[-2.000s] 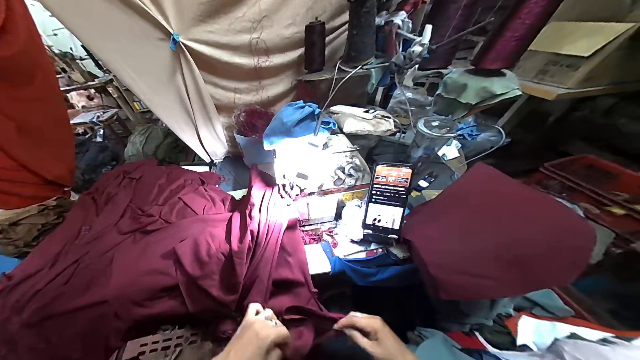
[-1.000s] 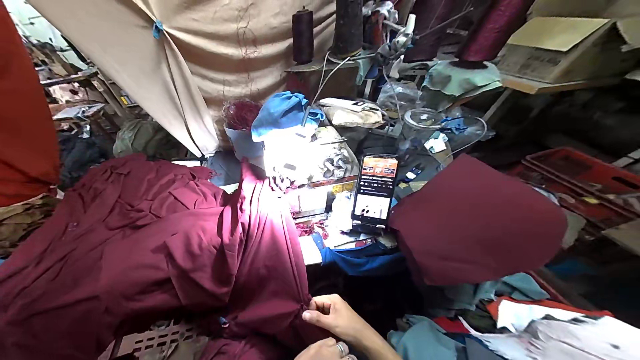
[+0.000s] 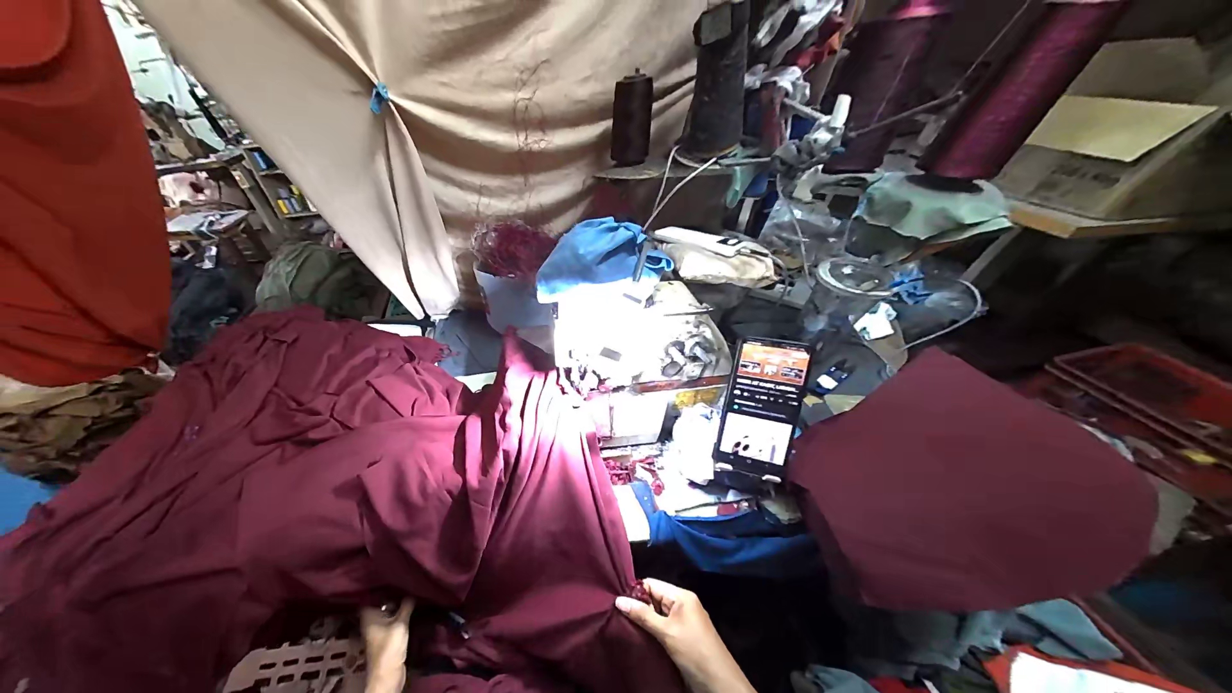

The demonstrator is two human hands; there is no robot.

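A large maroon cloth point(image 3: 385, 481) drapes over the work table and reaches under the brightly lit sewing machine point(image 3: 616, 346). At the bottom centre, my right hand point(image 3: 679, 626) pinches the cloth's right edge between thumb and fingers. Lower left of it, my left hand point(image 3: 387, 640) is beneath a fold of the same cloth; its fingers are hidden, so its grip does not show. A separate maroon fabric piece point(image 3: 972, 491) lies to the right. Between the two maroon cloths, a smartphone point(image 3: 762, 409) stands upright with its screen lit.
A plastic crate point(image 3: 298, 664) is below my left hand. Thread cones point(image 3: 630, 120) stand behind the machine, near a beige curtain point(image 3: 539, 96). Blue cloth point(image 3: 731, 544) hangs at the table edge. Red crates point(image 3: 1145, 414) and a cardboard box point(image 3: 1107, 144) are at the right.
My left hand has moved left, away from my right hand, and under the cloth fold. My right hand still pinches the cloth edge as it did one second ago.
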